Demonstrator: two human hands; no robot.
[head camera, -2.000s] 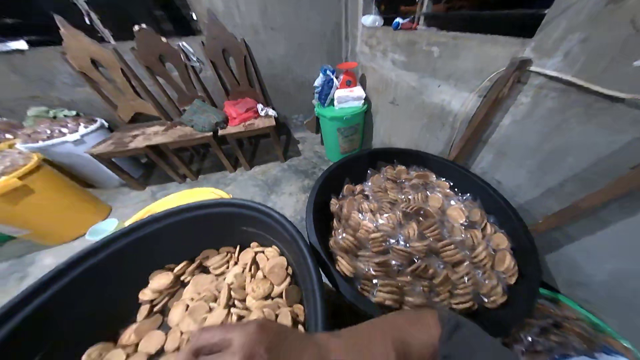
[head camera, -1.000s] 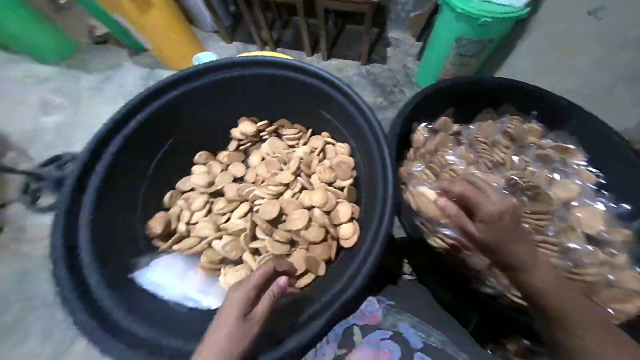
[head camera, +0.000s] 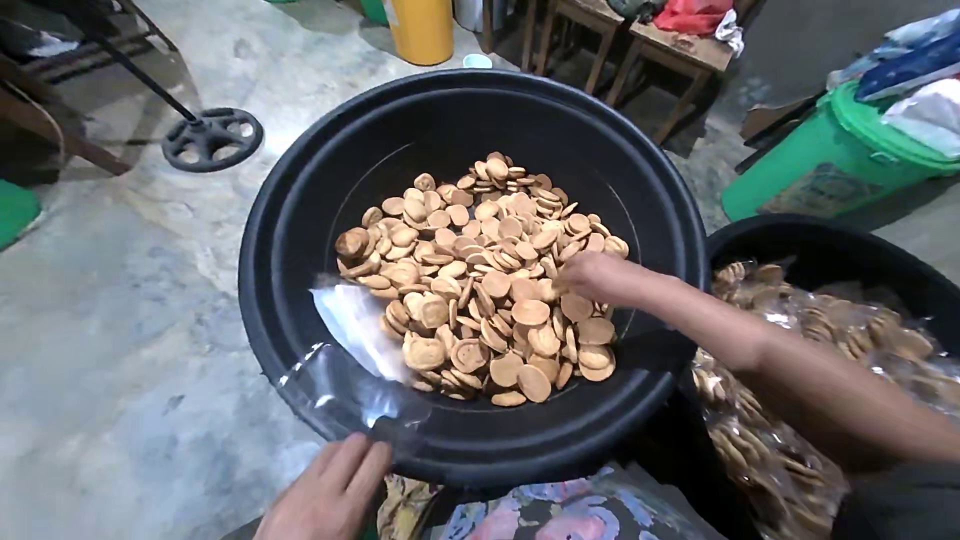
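Observation:
Round flat cookies (head camera: 480, 277) lie heaped in a large black plastic tub (head camera: 480, 457). My right hand (head camera: 592, 276) reaches into the heap at its right side, fingers bent down among the cookies; whether it grips any is hidden. My left hand (head camera: 334, 484) is at the tub's near left rim, touching or close to the edge of a clear plastic bag (head camera: 349, 394); its grip cannot be told. A stack of white, shiny plastic bags (head camera: 360, 326) lies against the tub's left inner wall, beside the cookies.
At the right, a second black tub (head camera: 832, 229) holds cookies packed in clear bags (head camera: 787, 442). Behind it stands a green bucket (head camera: 810, 172). Wooden chairs (head camera: 675, 49) and a yellow bucket (head camera: 424, 34) are beyond. A black round base (head camera: 212, 139) stands on the floor at left.
My right hand has moved from the bagged cookies in the right tub to the loose cookies. My left hand has moved from the cookies to the near left rim. The view has shifted.

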